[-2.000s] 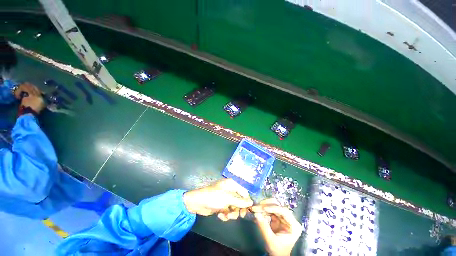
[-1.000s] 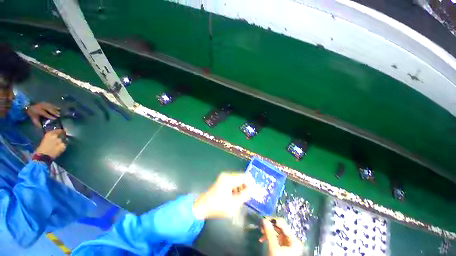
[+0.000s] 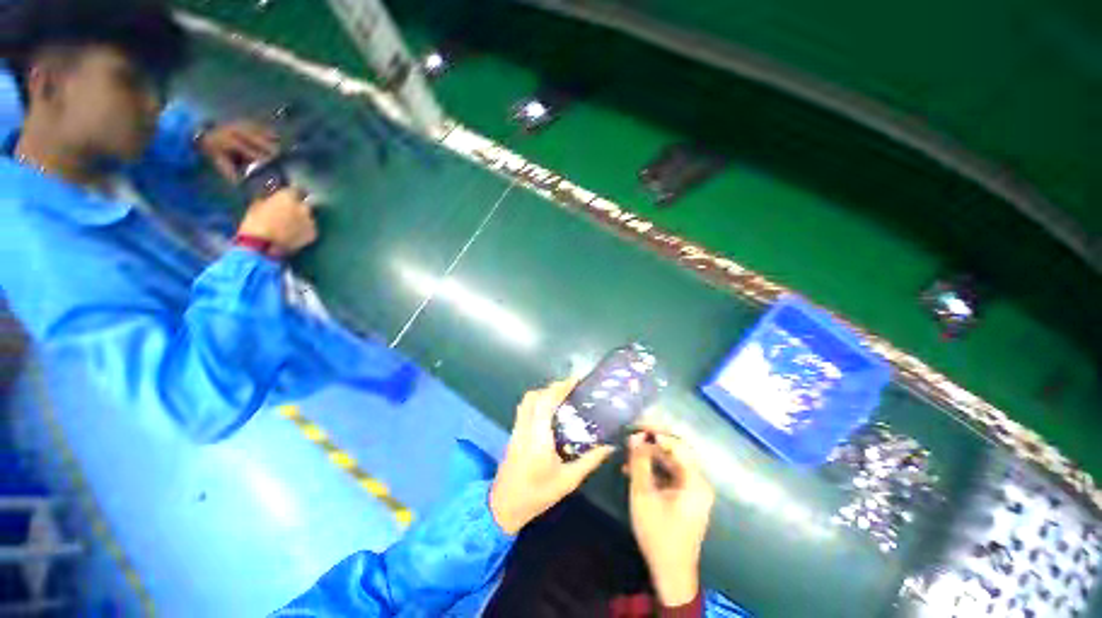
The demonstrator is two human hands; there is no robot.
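Note:
My left hand (image 3: 532, 465) holds a phone unit (image 3: 610, 396) by its sides, tilted above the bench. Its face is dark with pale patches, and shiny circuitry shows at its near end. My right hand (image 3: 671, 501) is just right of the phone, with its fingers curled and the fingertips pinched around a small dark piece (image 3: 654, 447). The piece is blurred and partly hidden by the fingers. A blue parts bin (image 3: 735, 384) with small white pieces stands to the right. A loose pile of small silver and dark parts (image 3: 888, 489) lies beside it.
A white parts tray (image 3: 1027, 549) with rows of dark parts lies at the far right. Beyond the worn bench edge (image 3: 628, 217), a green belt carries spaced phones (image 3: 679, 170). At the left, a person in a blue smock (image 3: 133, 314) works on a phone; blue floor shows below.
My left hand has left the bin area and now holds a phone unit. My right hand is beside it. The view has turned left, so the bin, pile and tray appear further right.

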